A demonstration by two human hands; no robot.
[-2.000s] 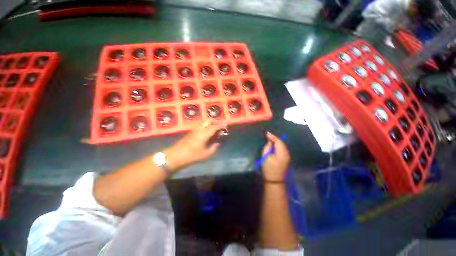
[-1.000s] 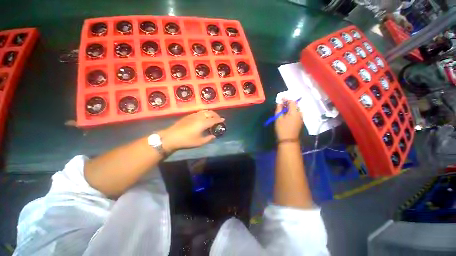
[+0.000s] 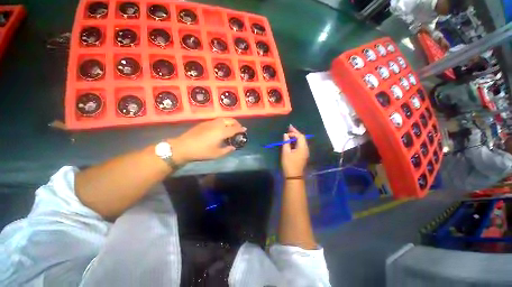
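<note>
My left hand [image 3: 212, 139], with a watch at the wrist, holds a dark round unit [image 3: 239, 140] between thumb and fingers, over the bench's near edge. The unit's face shows small silver details. My right hand [image 3: 295, 156], with a dark wristband, holds a slim blue hand tool [image 3: 276, 144] whose tip points left toward the unit, with a gap between them. The red-orange work tray [image 3: 174, 116] lies just beyond my hands. Its pockets hold dark round units, and one pocket in the far row is empty.
A right-hand red-orange tray [image 3: 375, 147] with silver-white and dark units slopes at the bench edge. A white sheet [image 3: 327, 106] lies beside it. A tray corner [image 3: 12, 28] shows at upper left. Blue bins [image 3: 331, 203] stand below the bench. A person's pale sleeve shows at top right.
My right hand was over the white sheet a second ago and has moved left, away from it, with the blue tool. My left hand still holds the unit. The view has shifted.
</note>
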